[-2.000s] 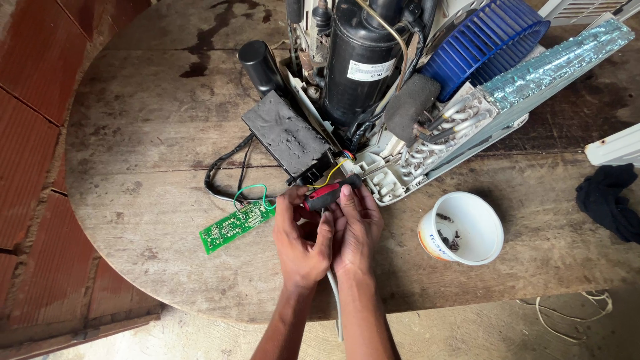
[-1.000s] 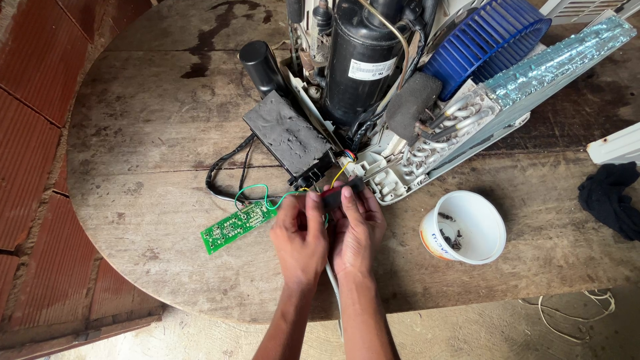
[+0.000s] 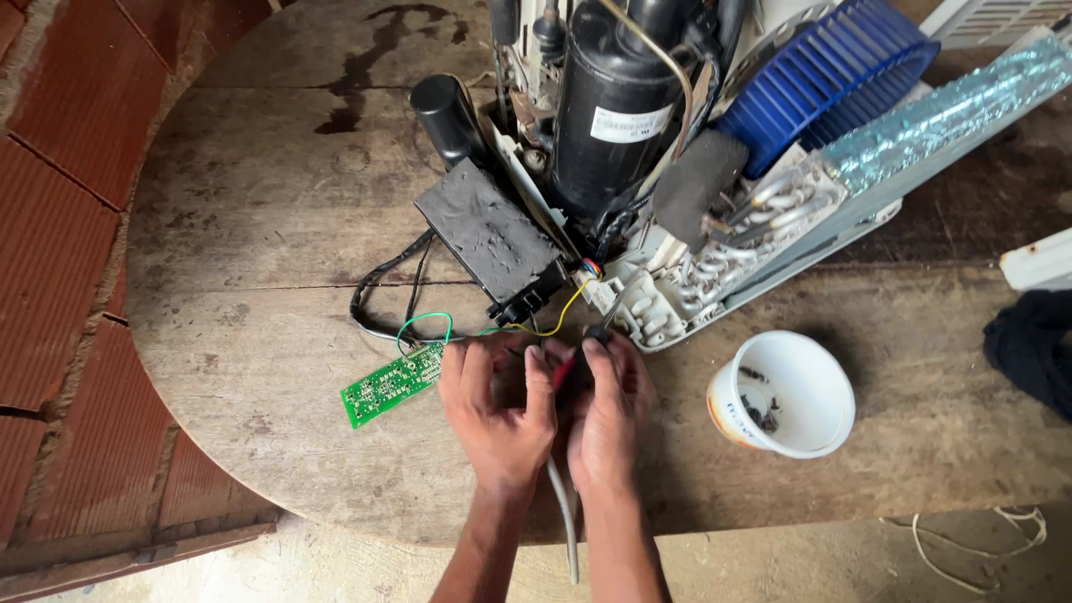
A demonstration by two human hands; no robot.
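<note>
In my right hand is a screwdriver with a red and black handle; its thin shaft points up toward the white base of the air conditioner. My left hand is bent beside it, close to the right end of a green circuit board; whether it grips the board or a wire cannot be told. A green wire loops over the board. A yellow wire runs to the unit by the black control box. A grey cable hangs down between my wrists.
Behind the hands stand a black compressor, a blue blower wheel and a finned coil. A white tub holds small screws or dark bits at the right. A black cloth lies near the wooden table's right side.
The red and black handle, held across both hands two seconds before, now points upward in my right hand. My left hand has moved slightly left, apart from the right, toward the board.
</note>
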